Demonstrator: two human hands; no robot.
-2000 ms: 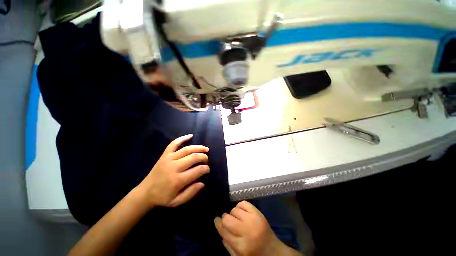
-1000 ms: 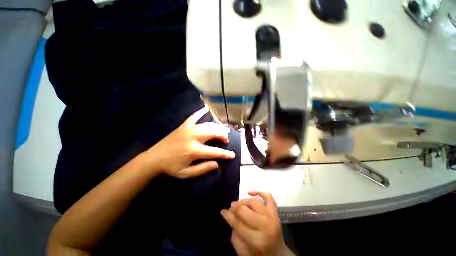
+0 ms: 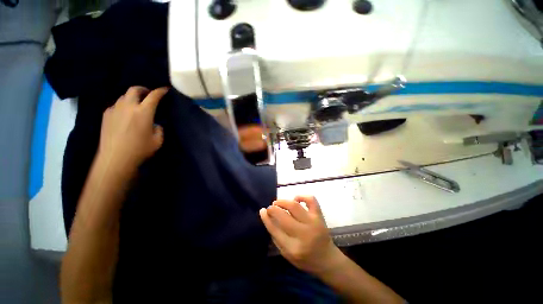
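Dark navy cloth (image 3: 196,196) covers the left part of the machine table and hangs over the front edge. Its right edge runs near the presser foot of the cream-white sewing machine (image 3: 452,53). My left hand (image 3: 132,126) is on the cloth left of the machine head, with thumb and fingers bent on a fold of it. My right hand (image 3: 297,228) pinches the cloth's right edge near the table's front; the fingertips are closed together. The needle is hidden behind the shiny take-up lever guard (image 3: 249,113).
Thread snips (image 3: 430,177) lie on the white table (image 3: 381,199), right of the needle area. A dark pad (image 3: 381,126) sits beneath the machine arm. A small metal fitting (image 3: 506,148) is at the right. A grey partition (image 3: 16,119) stands at the left.
My left hand has moved from beside the needle up and left over the cloth. My right hand has moved slightly up along the cloth's edge. The view has shifted.
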